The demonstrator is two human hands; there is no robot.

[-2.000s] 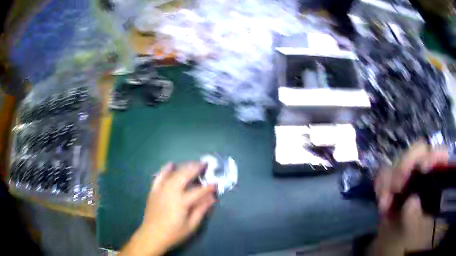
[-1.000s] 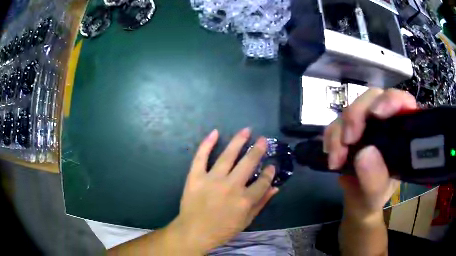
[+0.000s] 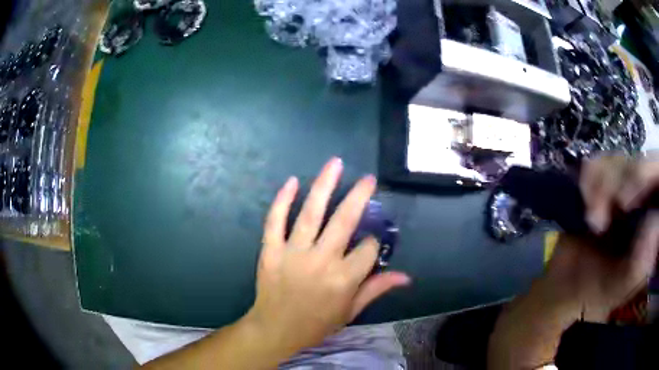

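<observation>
A dark ring board lies on the green mat, partly hidden under the fingers of my left hand. That hand is spread flat over it, palm down. My right hand is blurred at the right edge and grips a black electric screwdriver. The screwdriver's nose points left towards the front of the screw feeder; its tip is too blurred to place. Another ring lies just below the nose, in front of the feeder.
Clear plastic pieces are heaped at the back. Single dark rings lie at the back left. A blister tray stands left of the mat. A pile of ring assemblies lies right of the feeder.
My right hand and the screwdriver have moved right, away from the ring board to the feeder's front. My left hand stays spread on the board. The view has shifted slightly.
</observation>
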